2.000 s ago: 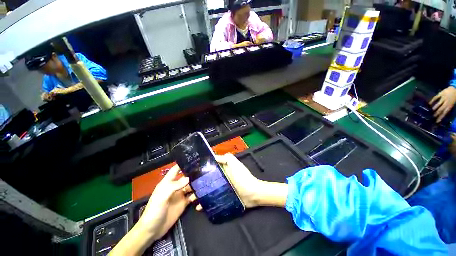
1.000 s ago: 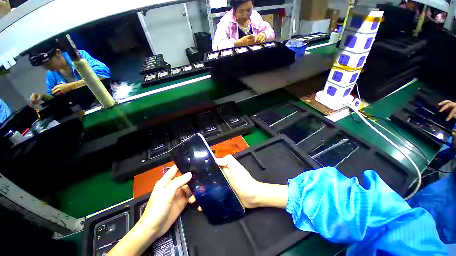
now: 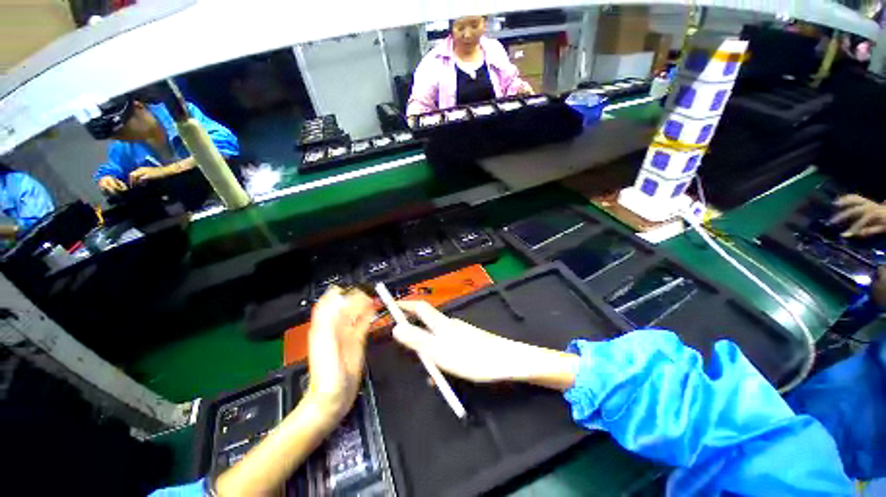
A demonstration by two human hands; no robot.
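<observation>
A smartphone (image 3: 424, 355) stands edge-on, its pale side frame facing me, above the near foam tray (image 3: 505, 427). My right hand (image 3: 466, 347) grips it from the right near its far end. My left hand (image 3: 335, 345) is bent at the wrist. Its fingertips are together beside the phone's far end, over the orange mat (image 3: 457, 284); whether they touch the phone or pinch a small dark part cannot be told. The phone's screen is out of sight. An open-backed phone (image 3: 248, 422) lies in the near tray's left pocket, with another phone (image 3: 350, 451) beside it, partly behind my left forearm.
A tray of phones (image 3: 423, 250) lies behind the orange mat. Dark-screened phones (image 3: 593, 258) lie in a tray at the right. A white socket tower (image 3: 680, 131) with a white cable (image 3: 753, 267) stands beyond. Another person's hand (image 3: 860, 215) is at the right edge. Workers sit opposite.
The phone has turned from screen-up to edge-on. My left hand has moved from its left side to its far end, wrist bent. The view has shifted slightly.
</observation>
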